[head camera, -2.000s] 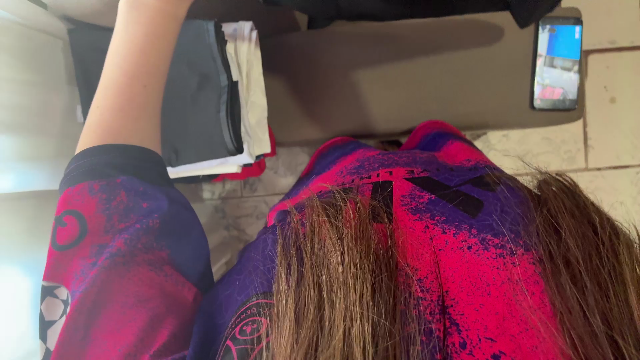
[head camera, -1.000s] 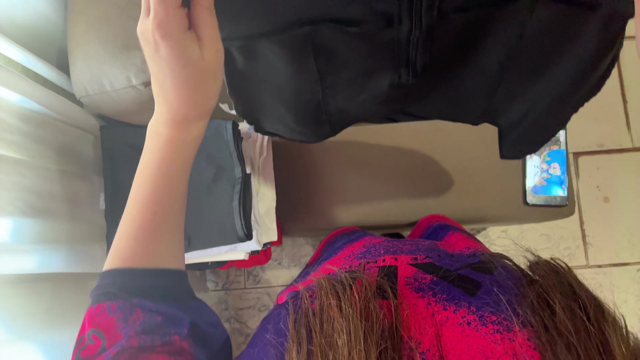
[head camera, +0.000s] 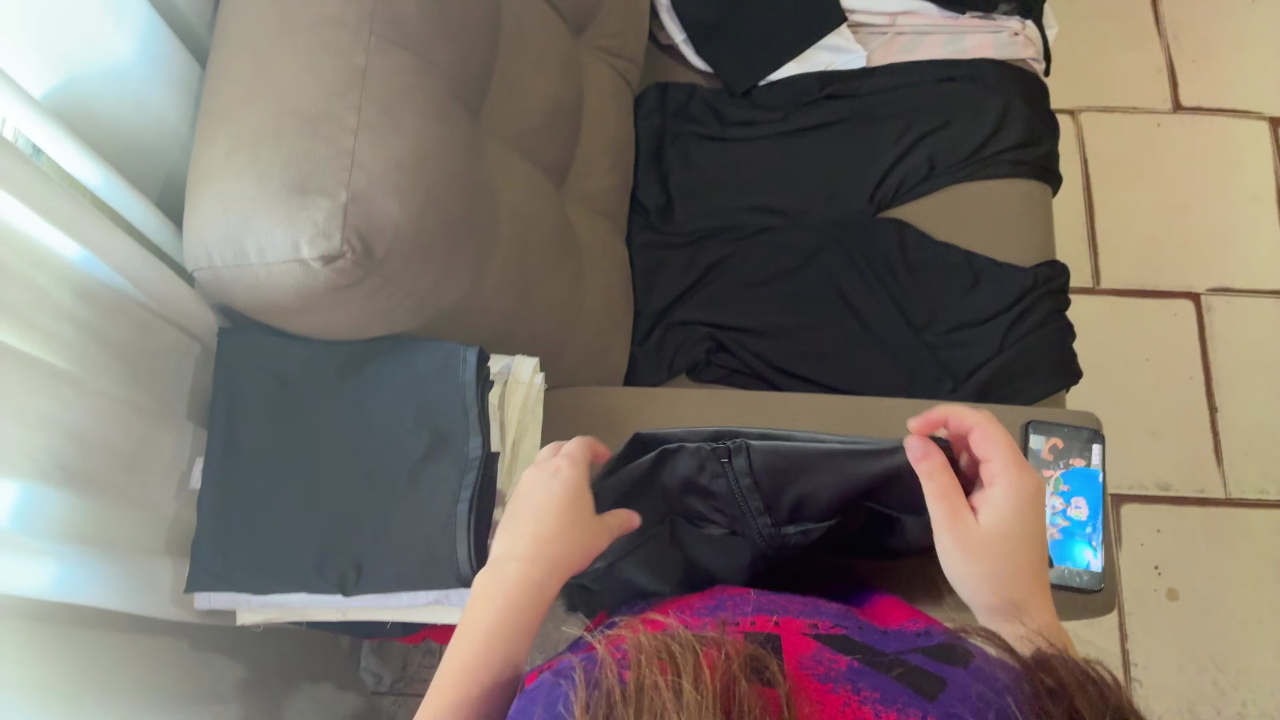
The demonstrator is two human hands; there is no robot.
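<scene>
A black garment with a zipper [head camera: 830, 490] lies bunched across the sofa's near edge, close to my body. At its left edge is my left hand [head camera: 565, 500], thumb and fingers apart; contact with the cloth is unclear. My right hand [head camera: 985, 510] pinches its upper right corner between thumb and fingers. Beyond it, black pants [head camera: 790, 230] lie spread on the sofa seat, legs pointing right. To the left stands a stack of folded clothes with a dark grey folded garment [head camera: 335, 465] on top and white and cream cloth below.
A lit phone [head camera: 1070, 505] lies on the right end of the sofa's near edge. The padded backrest [head camera: 420, 160] rises at upper left. More black, white and pink clothes [head camera: 930, 35] lie at the far end. A pale curtain [head camera: 90, 460] hangs left; floor tiles [head camera: 1190, 200] are at right.
The black garment, held up at the top of the view a second ago, is now lower and near my body. My left hand has come down with it. The view has shifted, showing more of the sofa.
</scene>
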